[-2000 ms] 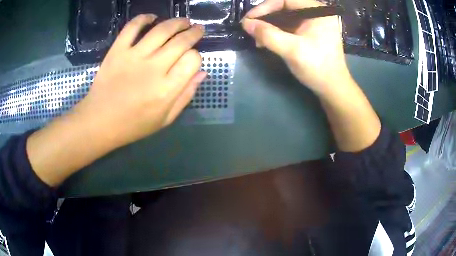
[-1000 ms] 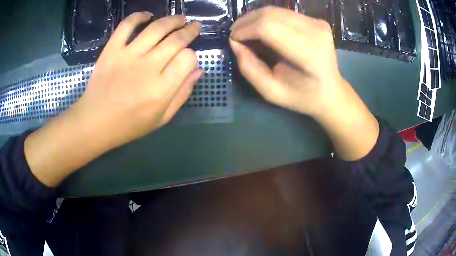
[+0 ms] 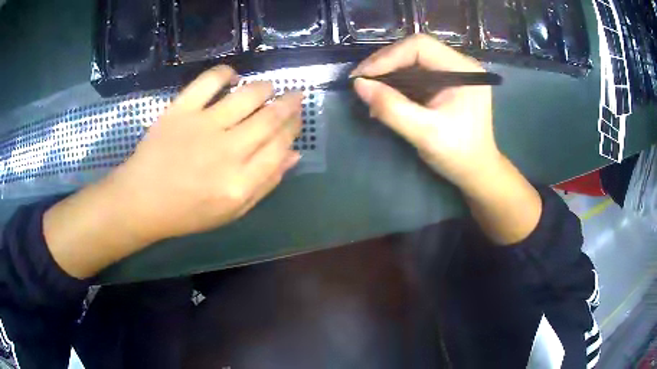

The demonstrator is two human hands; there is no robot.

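Note:
A translucent adhesive pad sheet (image 3: 79, 137) with dense rows of dark dots lies along the front of the tray. My left hand (image 3: 216, 148) rests palm down on its right part, fingers slightly spread. My right hand (image 3: 432, 108) holds dark tweezers (image 3: 432, 79) between thumb and fingers, pointing left. The tip is near the sheet's upper right corner; whether it touches or carries a pad cannot be told. The black blister tray (image 3: 288, 58) lies just beyond both hands, with glossy dark panels (image 3: 292, 20) in its rectangular pockets.
White-bordered strips (image 3: 614, 86) with dark windows lie right of the tray. Another dark tray (image 3: 643, 43) is at the far right edge. The green bench's front edge (image 3: 317, 254) runs below my hands. A red object (image 3: 585, 184) and the grey floor show at the lower right.
Both hands have moved down from the tray towards me. The left fingers now cover more of the sheet's dots. The tweezers, hidden one second ago, show again in my right hand.

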